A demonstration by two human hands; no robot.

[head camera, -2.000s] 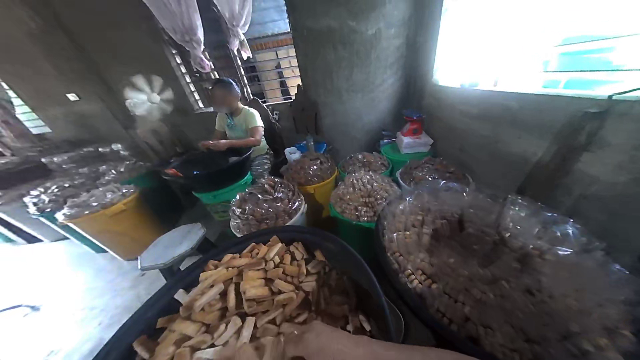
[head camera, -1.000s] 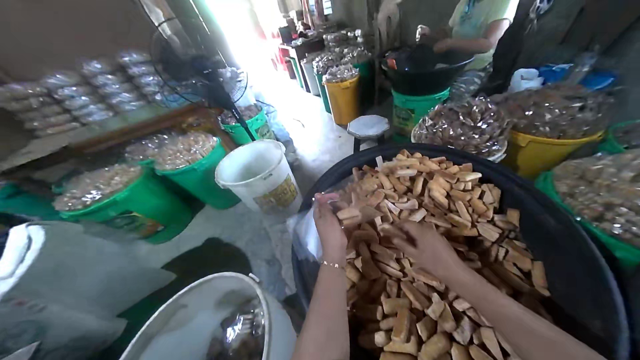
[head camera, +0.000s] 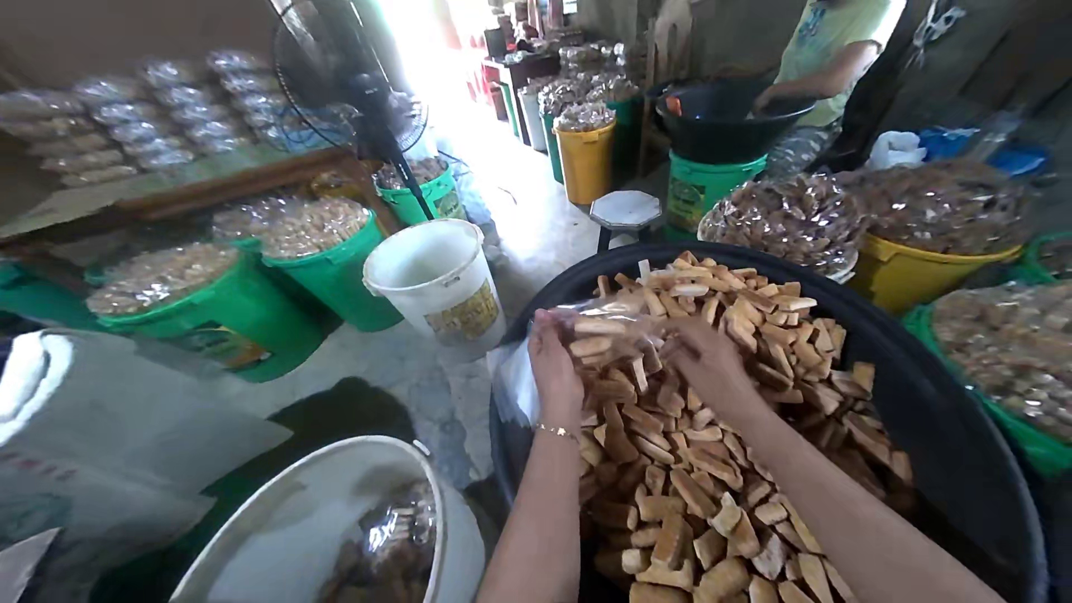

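A large round black basin holds a heap of baked bread sticks. Over its left side my left hand grips a clear plastic bag with several bread pieces inside. My right hand is at the bag's right side, its fingertips partly hidden by plastic and bread, so whether it holds a piece is unclear. White plastic or paper lies at the basin's left rim, beside my left wrist. Below left, a white bucket has a filled clear bag in it.
Another white bucket stands beyond the basin, near a small stool. Green buckets of bagged goods and a pedestal fan are at left. A yellow bucket stands right. A person works at a black bowl.
The view has swung left and down since the first frame. My left hand stays at the basin's left side, and more bread shows in the clear bag than a second ago.
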